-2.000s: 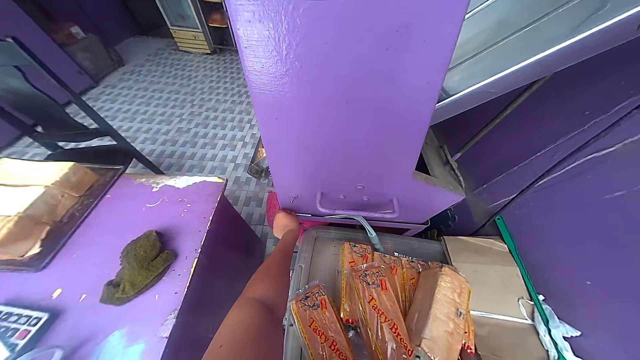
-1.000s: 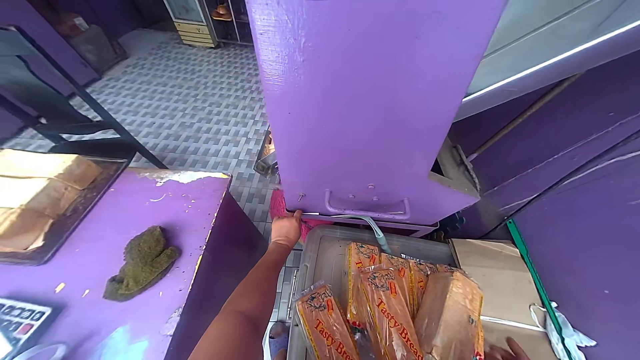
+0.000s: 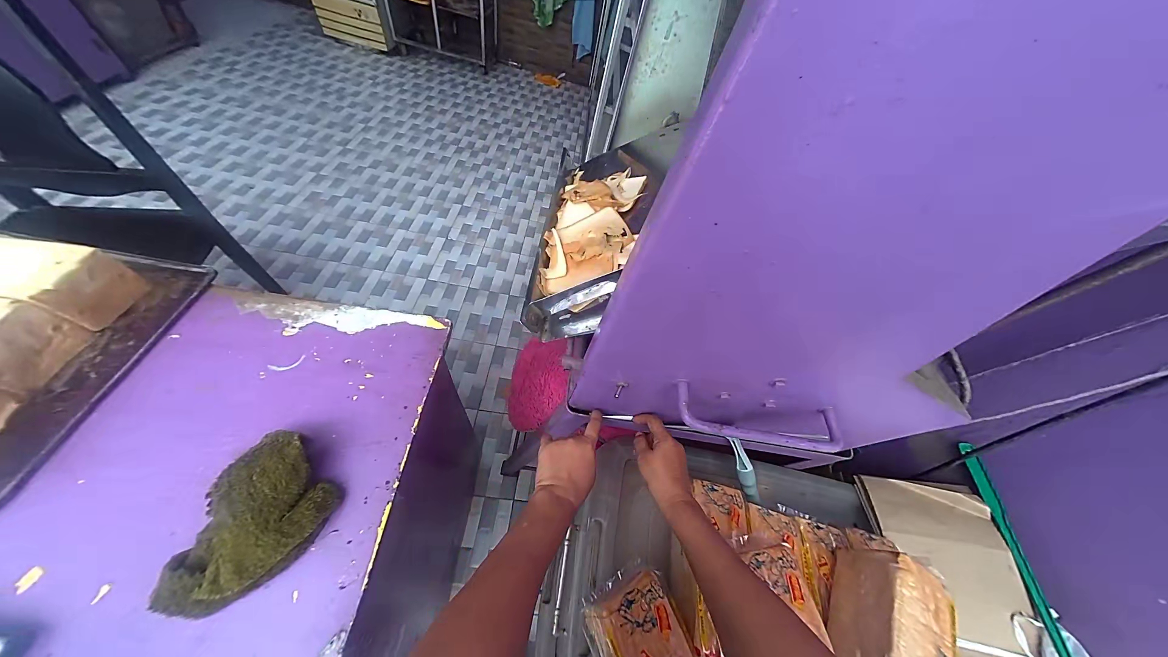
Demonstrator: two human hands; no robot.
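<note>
Side by side, my left hand and my right hand touch the lower edge of a purple painted cabinet. A thin whitish strip runs between my fingertips; whether either hand grips it is unclear. Pink cloth lies just beyond my left hand and shows partly behind the fingers. To the right of my right hand are a purple metal handle and a pale blue strap. Below my forearms, plastic-wrapped bread loaves lie in a grey crate.
On the left, a purple table bears a green-brown oven mitt and a dark tray of bread. A metal tray of bread trimmings stands beyond the cabinet's corner. Cardboard and a green stick lie right.
My right hand, low at the right a second ago, is now at the cabinet's lower edge beside my left hand. The view has shifted, showing more of the tray of trimmings.
</note>
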